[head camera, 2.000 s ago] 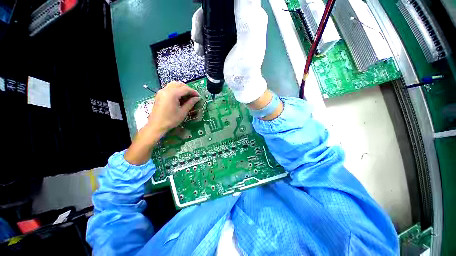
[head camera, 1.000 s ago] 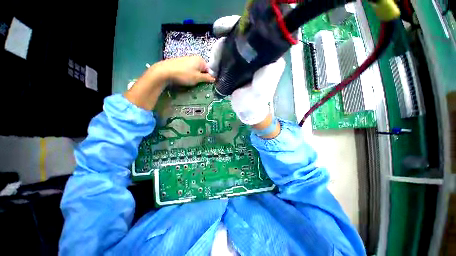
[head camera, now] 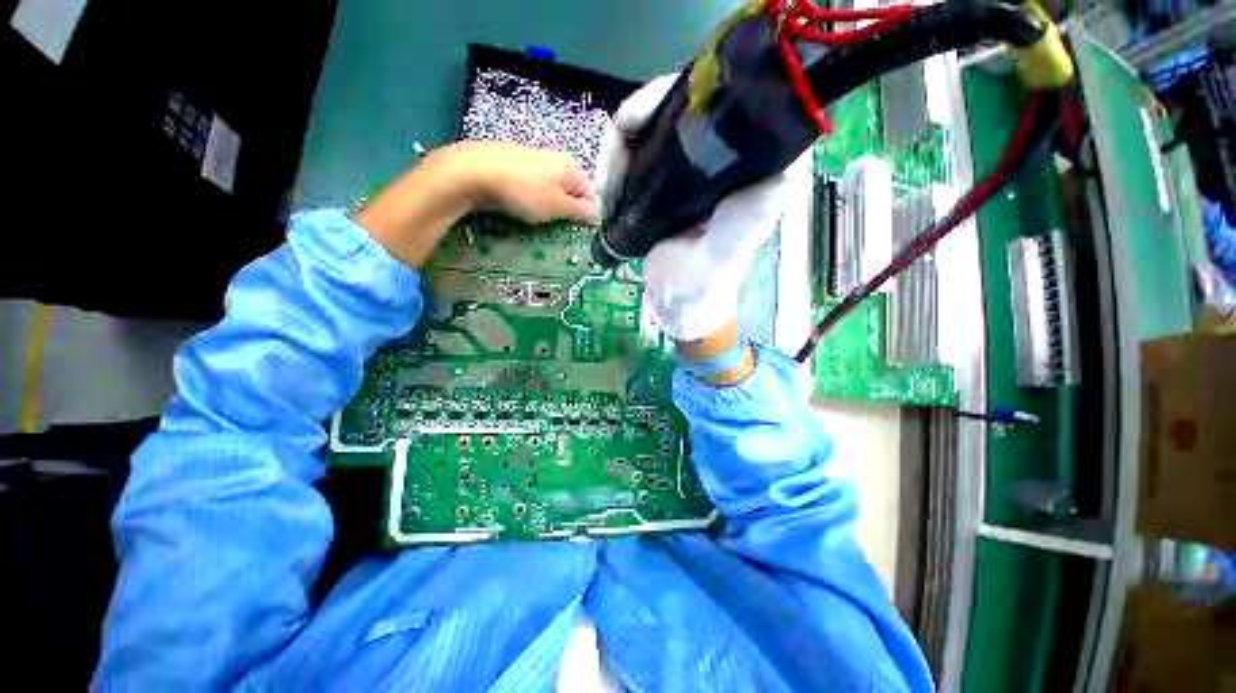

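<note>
A large green circuit board [head camera: 522, 366] lies solder side up in front of me. My gloved right hand [head camera: 712, 257] is closed around a black electric screwdriver [head camera: 712, 136], which is tilted with its tip low at the board's far part. My bare left hand [head camera: 536, 186] is beside the tip, over the board's far edge. Its fingertips are partly hidden behind the tool, and I cannot tell if they hold a screw. A black screw tray [head camera: 536, 108] full of silvery specks is just beyond the board.
Black bins [head camera: 149, 176] stand at the left. At the right, a green board [head camera: 888, 366] with silver heatsinks [head camera: 863, 224] lies on the pale line. A red and black cable [head camera: 922, 241] hangs over it. Shelves with a finned heatsink [head camera: 1041, 311] and cardboard boxes [head camera: 1186, 440] are further right.
The screwdriver has gone from nearly upright to tilted, its rear end towards the right. My left hand has moved from the board's left part to its far edge by the tip. The view has shifted right.
</note>
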